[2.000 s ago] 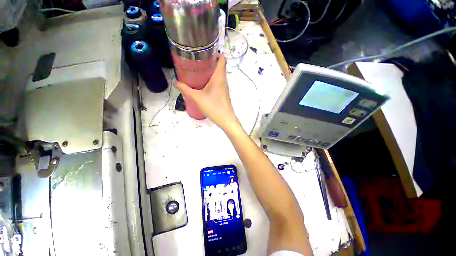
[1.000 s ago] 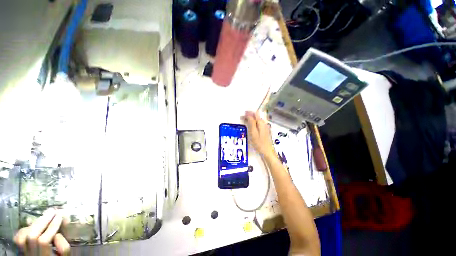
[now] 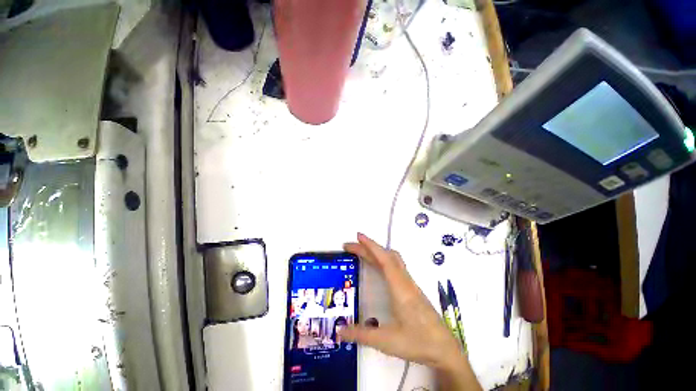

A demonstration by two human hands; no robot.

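Observation:
A smartphone (image 3: 320, 324) with a lit screen lies flat on the white table in the head view, cut off by the bottom edge. My right hand (image 3: 404, 313) is at its right side, fingers apart, with the thumb over the right part of the screen and a fingertip near the top right corner. It holds nothing. The pink vacuum flask (image 3: 317, 57) stands behind the phone, its top cut off by the upper edge. My left hand is not in view.
The sewing machine (image 3: 57, 229) fills the left side. A tilted control panel (image 3: 565, 137) stands at the right. Thread snips (image 3: 452, 313) lie right of my hand. A thin cable (image 3: 424, 92) runs down the table. A dark thread spool (image 3: 228, 23) stands at the top.
My right hand let go of the flask, moved down to the phone, and its thumb now reaches over the screen. My left hand, seen at lower left one second ago, has left view. The camera view has shifted.

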